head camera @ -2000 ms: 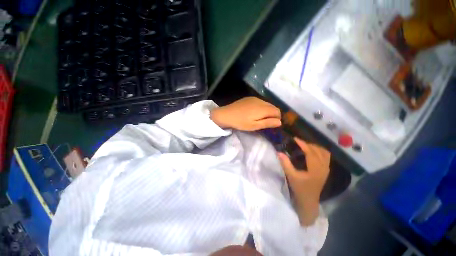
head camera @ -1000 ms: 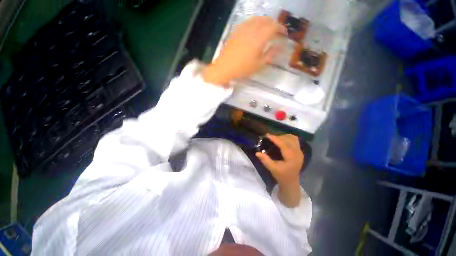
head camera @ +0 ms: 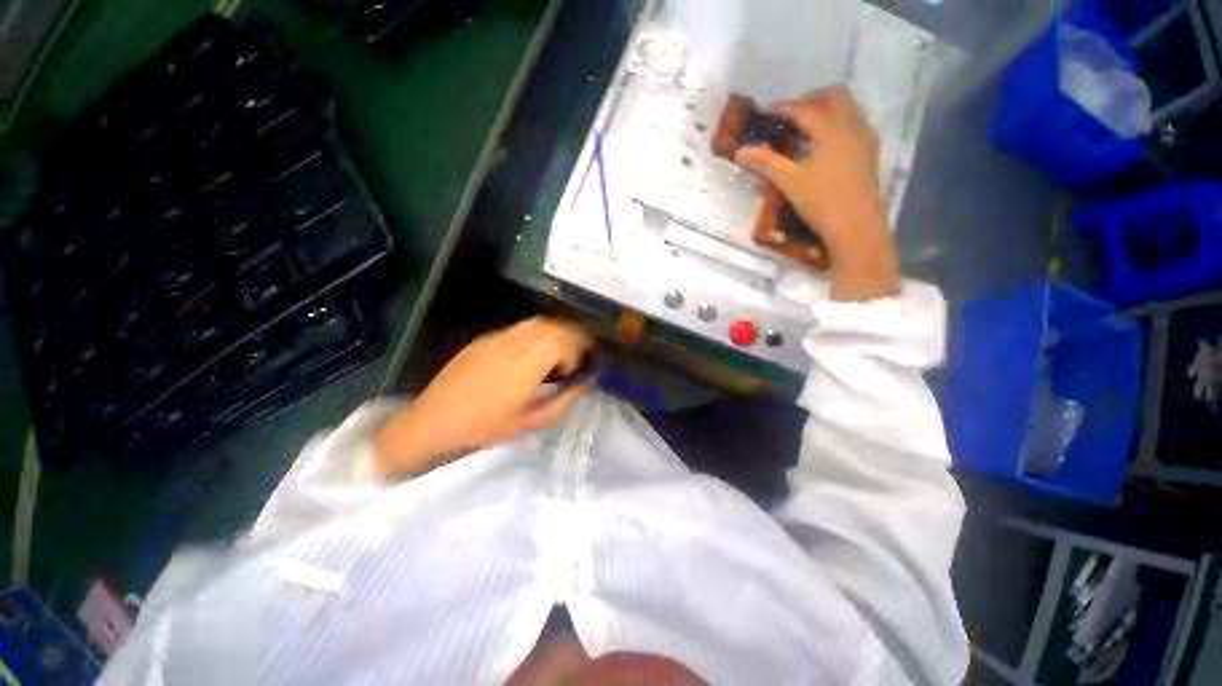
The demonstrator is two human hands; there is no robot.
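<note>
My right hand [head camera: 838, 174] reaches over the white machine base [head camera: 583, 248]. Its thumb and fingers are on a small black unit [head camera: 771, 130] at the upper orange-brown fixture [head camera: 733, 125]. The lower orange-brown fixture [head camera: 788, 231] is partly hidden under this hand. My left hand [head camera: 489, 395] is low in front of my smock, left of the machine's front edge. It is blurred, with its fingers curled around a small dark unit [head camera: 556, 383], mostly hidden.
Stacked black blister trays [head camera: 201, 268] lie on the green bench [head camera: 429, 148] at the left. A red button [head camera: 744, 332] and metallic buttons [head camera: 674, 299] line the machine's front edge. Blue crates [head camera: 998, 389] stand at the right. A blue box [head camera: 43, 643] shows at the lower left.
My left hand has drawn back from the machine base to in front of my smock. My right hand has moved up from the machine's front edge to the upper fixture with the black unit.
</note>
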